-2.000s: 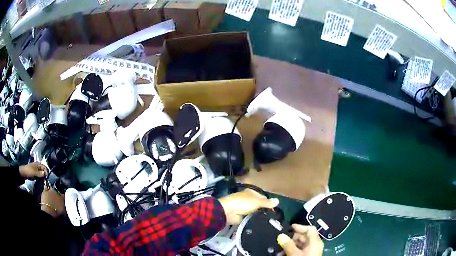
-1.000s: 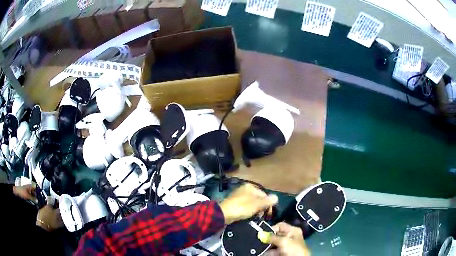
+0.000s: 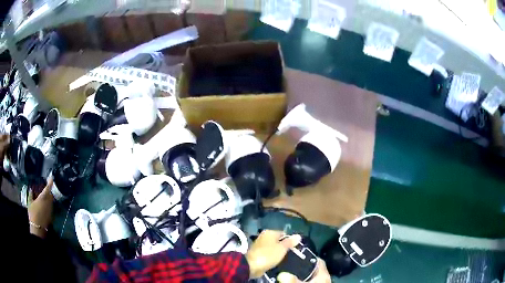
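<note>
My left hand [image 3: 270,255], in a red-and-blue checked sleeve, holds the upper left edge of a camera's mounting base at the bottom edge. A flat black gasket [image 3: 299,264] with small holes and a slot covers this base. My right hand [image 3: 310,274] is cut off by the bottom edge, its fingers on the gasket's lower side. The camera body under the base is mostly hidden. Just right, another camera's base with a black gasket [image 3: 365,240] faces up. Left of my hands, bare white mounting bases [image 3: 156,194] lie among black cables.
An open brown carton [image 3: 232,110] with dark contents stands behind the cameras. A dome camera [image 3: 314,157] lies on cardboard. More cameras crowd the left, where another person's hand [image 3: 41,209] reaches in. Paper tags [image 3: 381,41] hang from the shelf. A label strip [image 3: 133,77] lies at the back left.
The view has shifted. My left hand has moved down with the held base, uncovering another white base behind my sleeve. My right hand is lower and more cut off. The other person's hands have moved.
</note>
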